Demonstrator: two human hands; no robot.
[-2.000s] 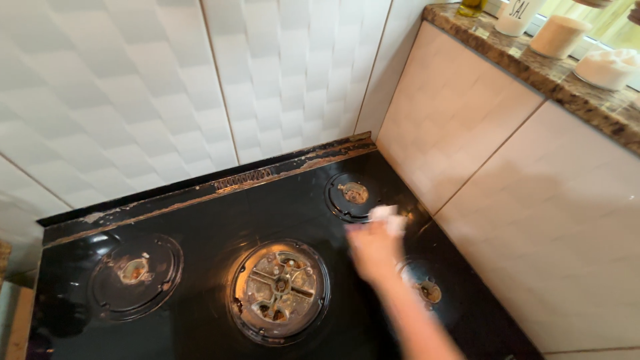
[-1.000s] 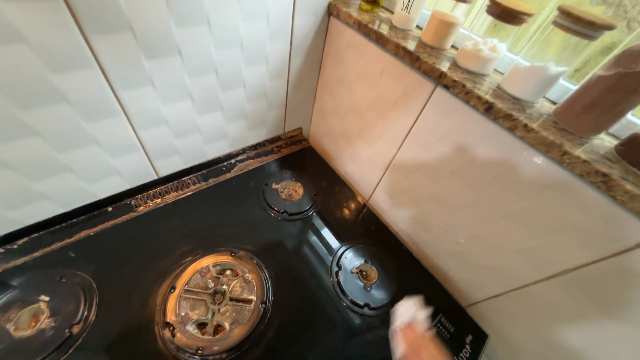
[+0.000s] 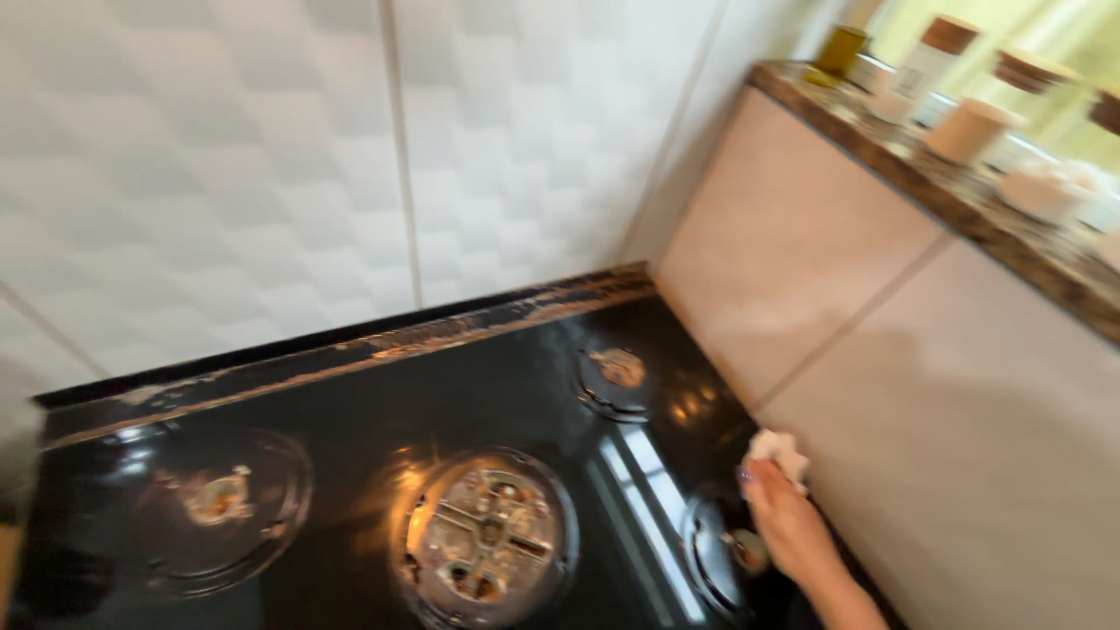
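My right hand [image 3: 783, 516] presses a crumpled white cloth or wipe [image 3: 779, 455] on the right edge of a black gas cooktop [image 3: 376, 437], close to the tiled side wall. Beside the hand lies the front right burner base [image 3: 744, 551], partly covered by it. The back right burner base [image 3: 617, 372] is farther off, and the large central burner [image 3: 490, 534] and the left burner base [image 3: 219, 499] sit uncovered, with brownish residue on them. My left hand is out of view.
White textured wall tiles [image 3: 262, 175] rise behind the cooktop's stained rear strip [image 3: 420, 337]. On the right, a granite ledge [image 3: 919, 192] above the side wall holds several glass jars with wooden lids [image 3: 971, 122] and a bottle of yellowish oil [image 3: 840, 52].
The right hand with the white cloth has moved from the front right corner back along the cooktop's right edge. The view has swung left since one second ago.
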